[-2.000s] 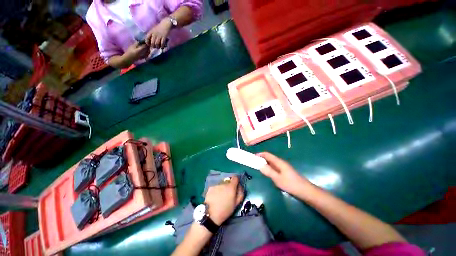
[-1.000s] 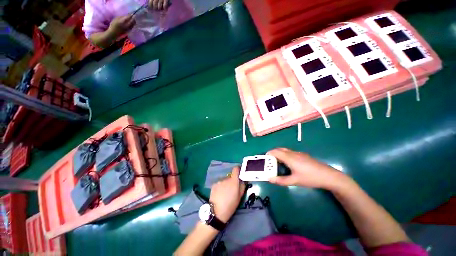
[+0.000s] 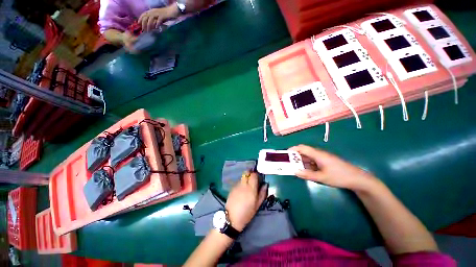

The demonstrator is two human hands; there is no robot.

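My right hand (image 3: 326, 166) holds a white device with a dark screen (image 3: 281, 162) by its right end, above the green bench. My left hand (image 3: 247, 197) is shut on a flat grey pouch (image 3: 237, 173), just left of the device; the pouch mouth is partly hidden by the fingers. More flat grey pouches (image 3: 267, 229) with black cords lie below my left hand, near my body. At the right, a pink tray (image 3: 290, 71) holds rows of white devices with white strips hanging over its edge.
A stack of pink trays (image 3: 65, 190) with filled grey pouches stands at the left. Red trays (image 3: 334, 15) are stacked behind the right tray. A grey pouch (image 3: 162, 64) lies across the bench, near a person in pink (image 3: 120, 18). Another tray stack (image 3: 47, 104) is at far left.
The device, seen edge-on at first, has turned so its screen shows and has come beside the pouch. The view has shifted. The hands of the person opposite have moved.
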